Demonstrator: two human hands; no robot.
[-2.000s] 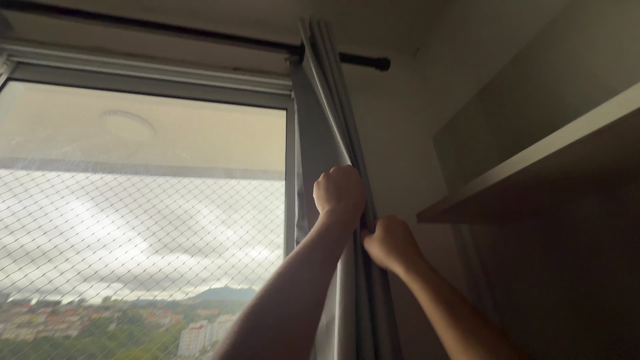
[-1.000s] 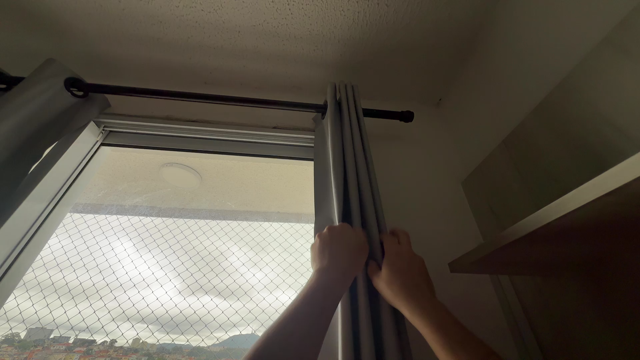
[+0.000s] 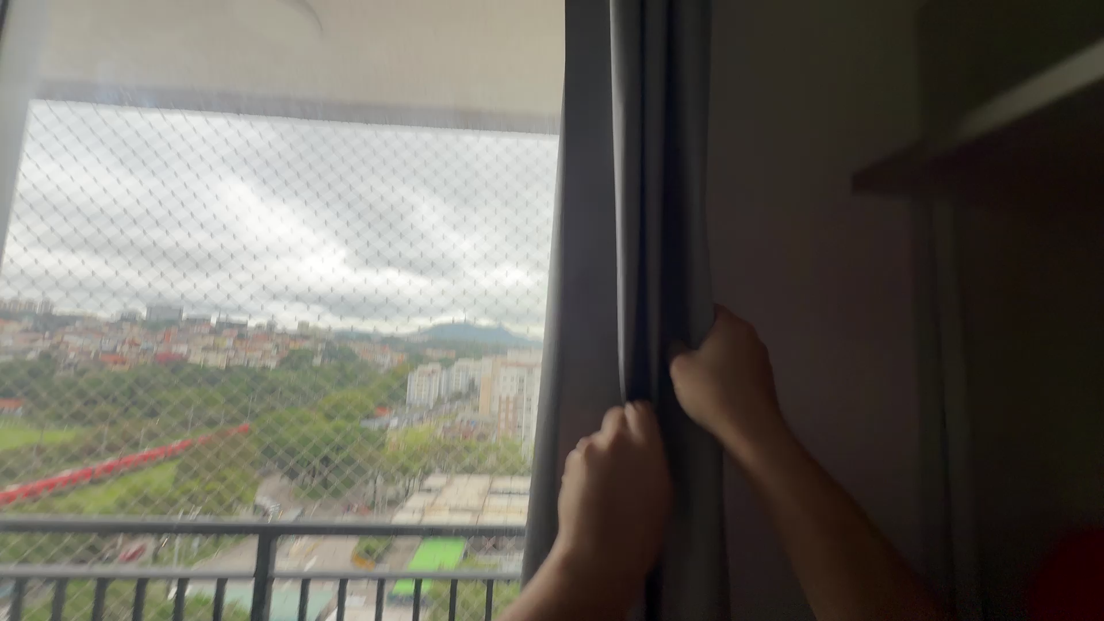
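A grey curtain (image 3: 591,216) hangs in gathered vertical folds at the right side of the window. My left hand (image 3: 617,492) grips the front folds, its knuckles up, low in the view. Higher and to the right, my right hand (image 3: 729,375) holds the curtain's right-hand edge, with the thumb side against the cloth. The two hands are apart. Both the curtain's top and its lower end lie outside the view.
Left of the curtain is the window, with safety netting (image 3: 285,241) and a dark metal railing (image 3: 267,528) beyond it. A wall shelf (image 3: 992,129) juts out at the upper right. Something red (image 3: 1074,573) shows at the lower right corner.
The view has tilted down, so the curtain rod is out of sight. Both hands have moved down the curtain; my left hand is now clearly lower than my right.
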